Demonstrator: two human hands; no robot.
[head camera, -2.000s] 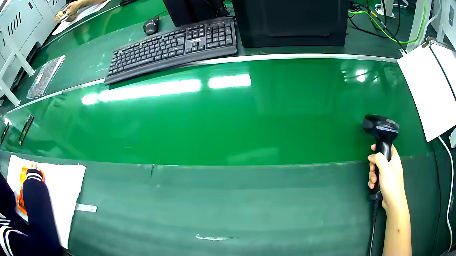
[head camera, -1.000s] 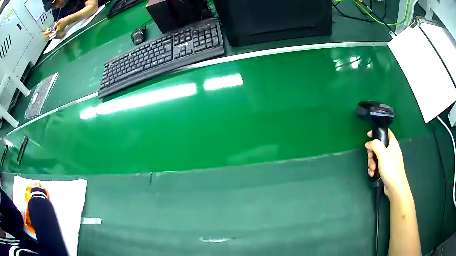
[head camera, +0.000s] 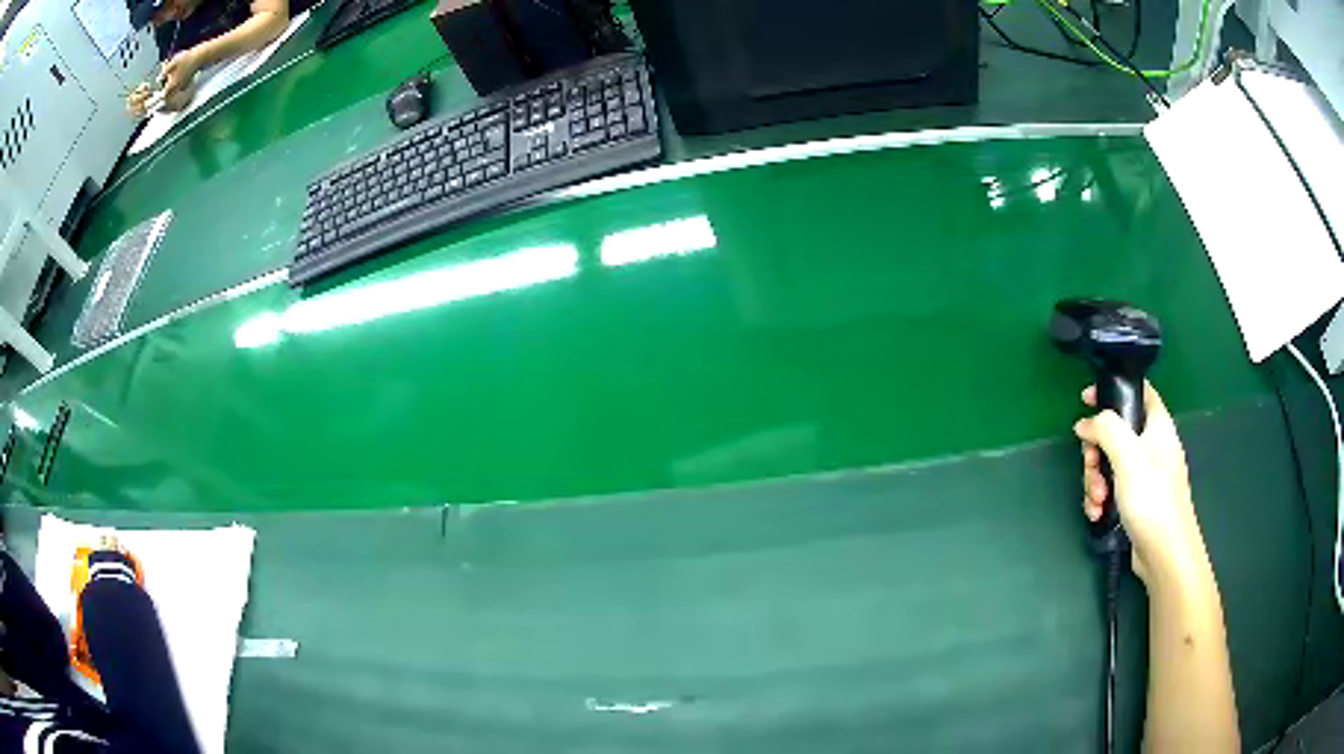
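Note:
My right hand (head camera: 1132, 464) is closed around the grip of a black handheld barcode scanner (head camera: 1108, 336) at the right, its wide head up over the glossy green belt (head camera: 619, 376). A thin black cable (head camera: 1113, 648) runs down from the grip. My left hand is not in view. Two thin dark phone assemblies, one of them clear (head camera: 55, 444), lie on the belt at the far left; the other is cut off by the picture's edge.
A keyboard (head camera: 479, 155), a mouse (head camera: 410, 102) and a black monitor (head camera: 826, 67) stand beyond the belt. A white sheet (head camera: 1246, 206) is at right. A coworker's dark sleeves (head camera: 136, 648) reach over a white sheet at lower left; another person sits at top left.
The view has shifted since the first frame. The phone assemblies at the far left have moved slightly left since the second frame. My right hand keeps holding the scanner.

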